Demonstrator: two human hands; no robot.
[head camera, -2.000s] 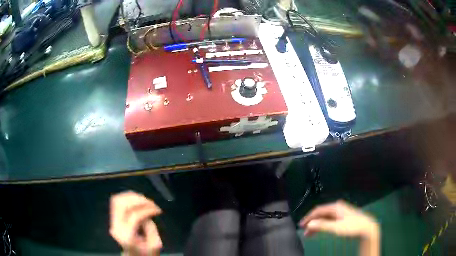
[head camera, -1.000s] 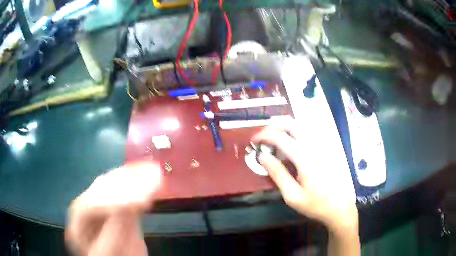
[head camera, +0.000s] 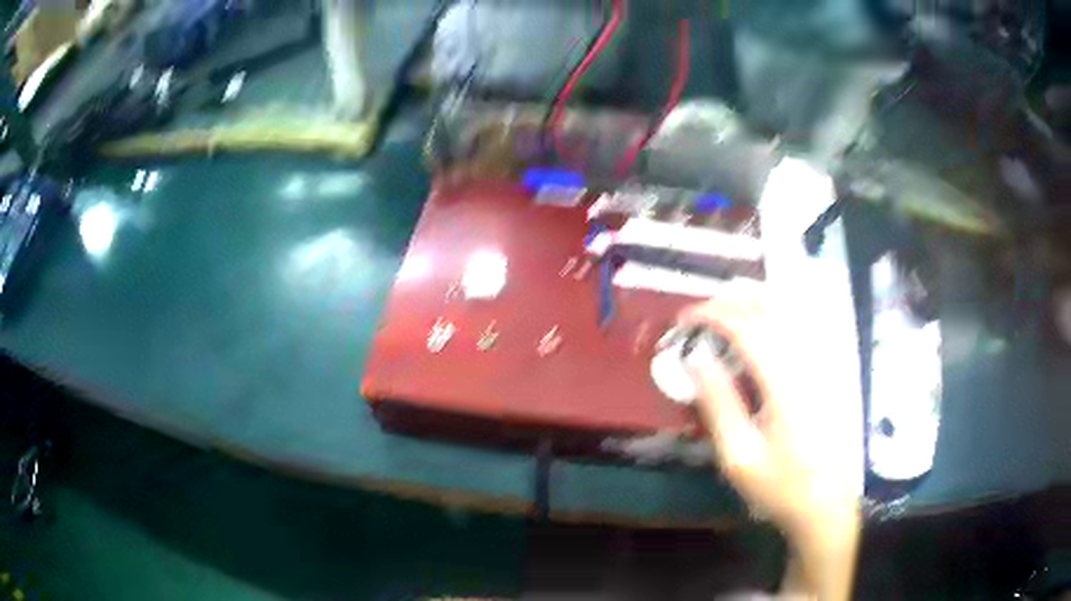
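The dark-red test box (head camera: 517, 382) sits on the green bench, blurred. My right hand (head camera: 763, 411) is at its lower right, thumb and fingers closed around the black selector knob (head camera: 705, 343) on its white dial disc. My left hand is not in view. Small toggle switches (head camera: 487, 338) stand in a row at the lower left, below a small white label (head camera: 484, 274). The white power strip (head camera: 810, 252) runs along the box's right side, partly behind my hand. The pale-faced charger unit (head camera: 904, 399) lies right of the strip.
Red test leads (head camera: 581, 71) come down behind the box. Blue pens (head camera: 552, 181) lie along its back part. A black plug (head camera: 824, 223) is in the strip. The bench's front edge (head camera: 294, 467) curves below the box. Dark bundled items are at the far left back.
Both hands came up from below the bench edge to the box. My right hand took hold of the knob and stays there. My left hand has left the picture. The view has shifted left.
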